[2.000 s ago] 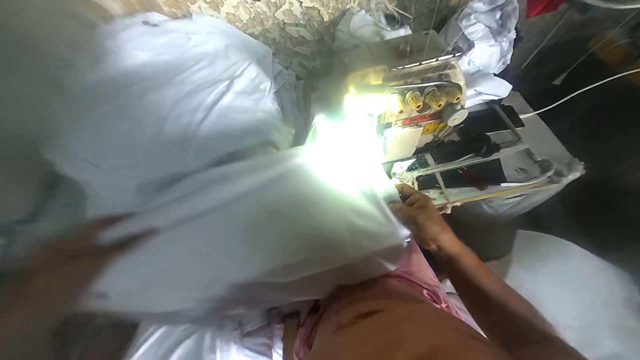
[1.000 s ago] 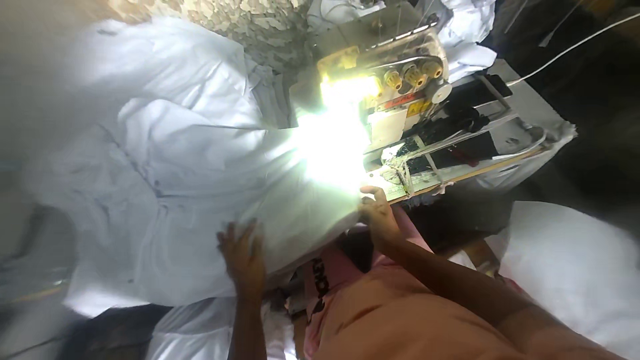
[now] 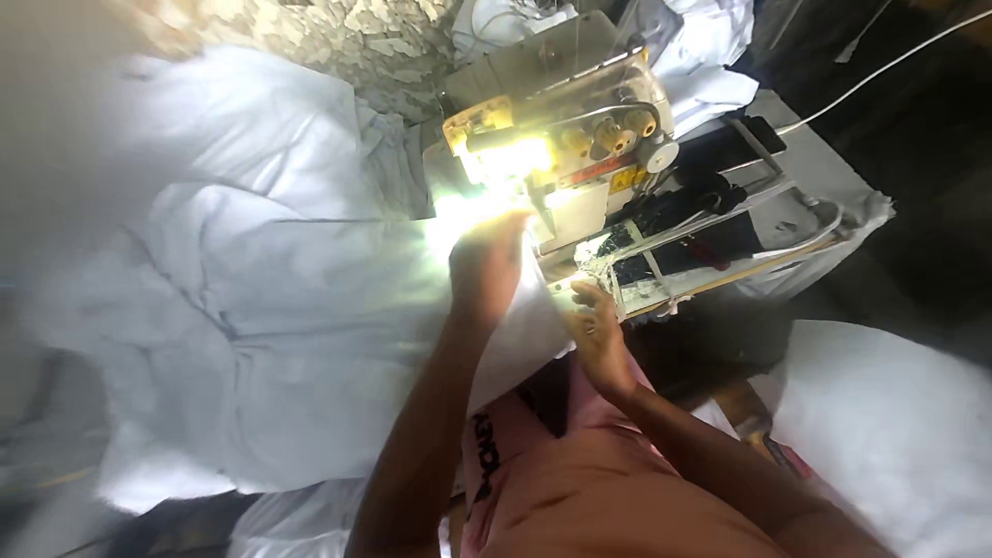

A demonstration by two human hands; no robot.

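Note:
White fabric (image 3: pixel 310 310) spreads over the left and middle of the view, its right part reaching an overlock sewing machine (image 3: pixel 573 132). My left hand (image 3: pixel 488 263) lies on the fabric close to the machine's brightly lit needle area; glare hides the fingertips and the needle. By the fabric's right edge, at the front corner of the machine bed, is my right hand (image 3: pixel 598 333), its fingers curled near the cloth. Whether those fingers pinch the edge is not clear. Thread tension knobs (image 3: pixel 616 136) sit on the machine's front.
A metal frame (image 3: pixel 697 225) and a white cable (image 3: pixel 876 74) are right of the machine. More white cloth lies behind it (image 3: pixel 705 46), at the lower right (image 3: pixel 883 418) and below the main fabric (image 3: pixel 302 519). A flaking wall (image 3: pixel 372 39) stands behind.
My left hand has moved from the fabric's lower left, across it, up to the lit needle area. My right hand remains near the front corner of the machine bed.

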